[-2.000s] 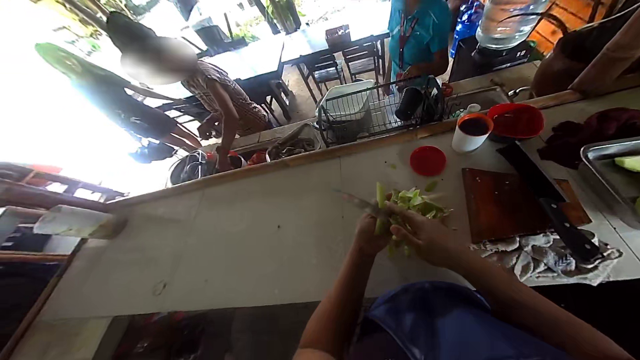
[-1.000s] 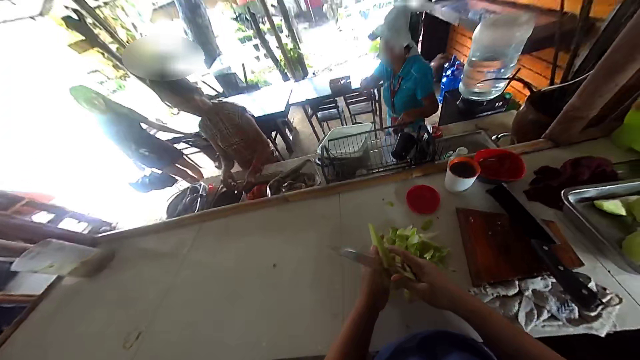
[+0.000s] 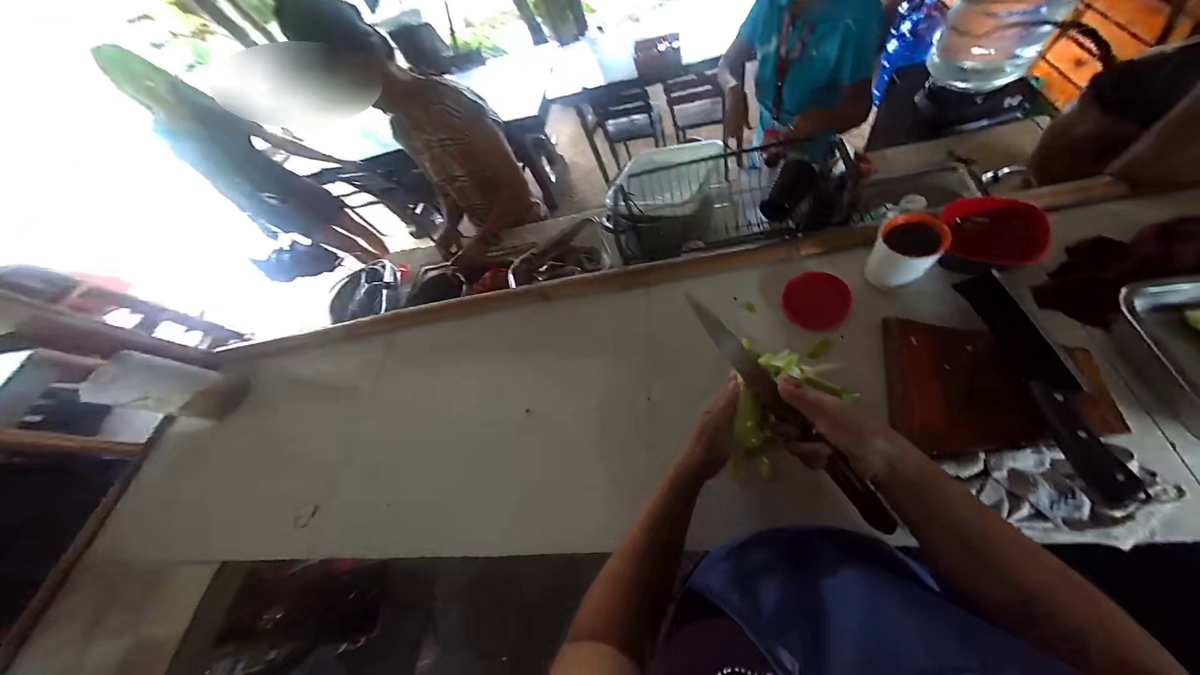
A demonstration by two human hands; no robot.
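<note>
My right hand (image 3: 839, 422) is closed around a kitchen knife (image 3: 722, 336), its blade pointing up and left and its brown handle end showing below the palm. Close on the left, my left hand (image 3: 717, 427) holds a pale green vegetable piece (image 3: 748, 422) against the knife. Light green slivers (image 3: 792, 364) lie in a heap on the white counter (image 3: 450, 422) behind and beneath the hands. Just beyond the heap is a flat red lid (image 3: 817, 300). The fingers of my left hand are partly hidden.
On the right, a cleaver (image 3: 1022, 333) lies across a wooden cutting board (image 3: 956, 384) over a crumpled cloth (image 3: 1041, 487). Behind stand a white cup (image 3: 905, 251), a red bowl (image 3: 1008, 230) and a metal tray (image 3: 1153, 328). A dish rack (image 3: 731, 202) and several people are beyond the counter's edge.
The knife blade, nearly level one second ago, now slants more steeply. Both hands stay together over the slivers. The person in teal no longer has the head in view, as the view has tilted down.
</note>
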